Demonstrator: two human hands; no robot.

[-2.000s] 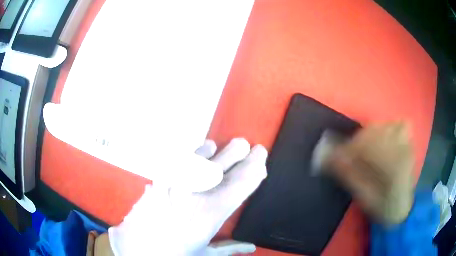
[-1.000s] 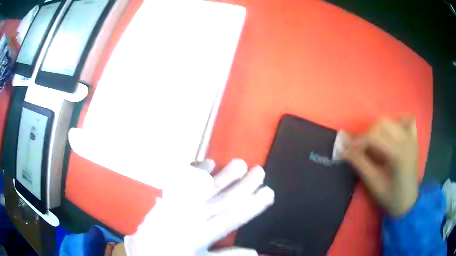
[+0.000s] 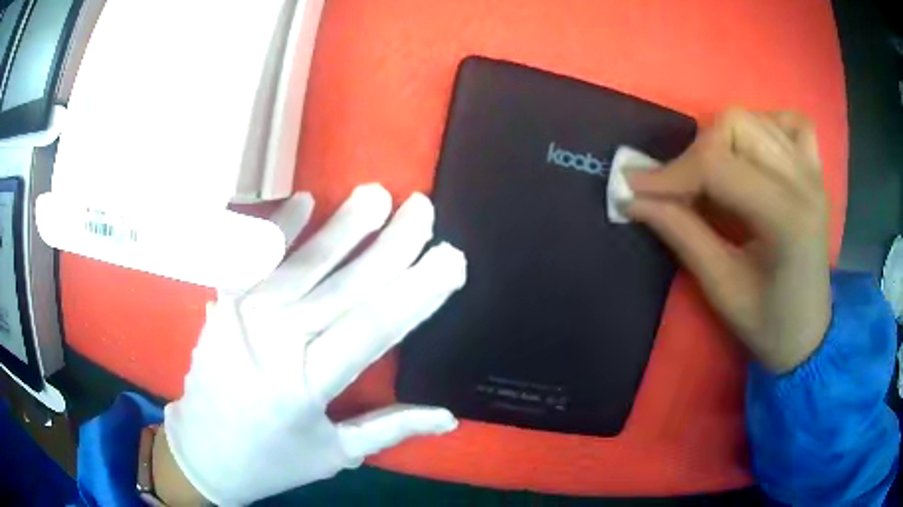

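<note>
A black e-reader [image 3: 535,267] lies back up on the red mat, with its grey logo near the top and small print near the bottom. My bare right hand [image 3: 757,223] pinches a white cleaning wipe [image 3: 626,185] on the back cover, over the end of the logo. My gloved left hand [image 3: 317,347] is spread at the e-reader's left side. Its fingertips and thumb reach the left edge, and it grips nothing. A white box tray [image 3: 168,109] with a barcode label on its end flap lies at the upper left, partly behind the left fingers.
The red work mat [image 3: 396,69] lies under the e-reader and the tray. At the far left, more e-readers sit screen up in white trays, one at the upper left [image 3: 35,64] and one lower [image 3: 12,267]. White crumpled material [image 3: 894,267] shows at the right rim.
The view has shifted, so the e-reader appears higher and nearer. The wipe has moved from the right edge inward onto the logo. My left hand stays spread beside the left edge.
</note>
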